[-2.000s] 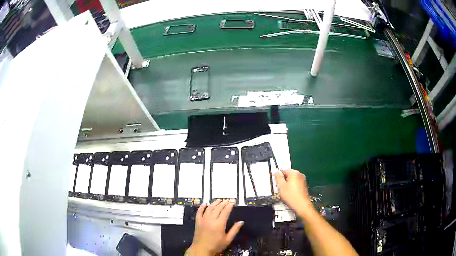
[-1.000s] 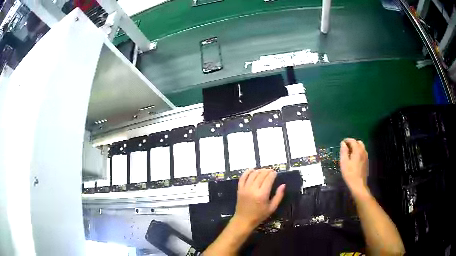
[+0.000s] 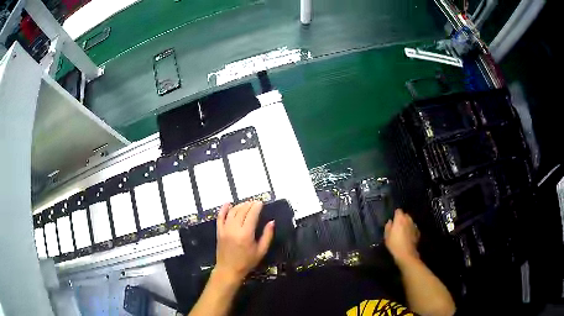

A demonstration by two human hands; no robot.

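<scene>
A row of thin black phone middle frames (image 3: 247, 166) with white centres lies on the white infeed track (image 3: 293, 157). Their lower ends show gold specks. My left hand (image 3: 240, 239) rests on a plain black pad (image 3: 281, 217) in front of the row, fingertips near the lower ends of the last frames, thumb apart. My right hand (image 3: 402, 234) is over the right part of the black tray group (image 3: 331, 219) in front of my body. Its fingers are bent and blurred, and whether they touch or hold a piece cannot be told.
Black blister trays (image 3: 473, 154) are stacked high at right. A black mat (image 3: 207, 117) lies behind the row. The green belt (image 3: 346, 92) bears a thin frame outline (image 3: 166, 71) and a silvery-white patch (image 3: 256, 65). White machine housing (image 3: 13, 123) stands left. A dark piece (image 3: 136, 300) lies lower left.
The view has turned right, so the row sits further left. The last frame, tilted at first, now lies in line. My right hand has left the track's end and moved over the trays. My left hand stays on the pad.
</scene>
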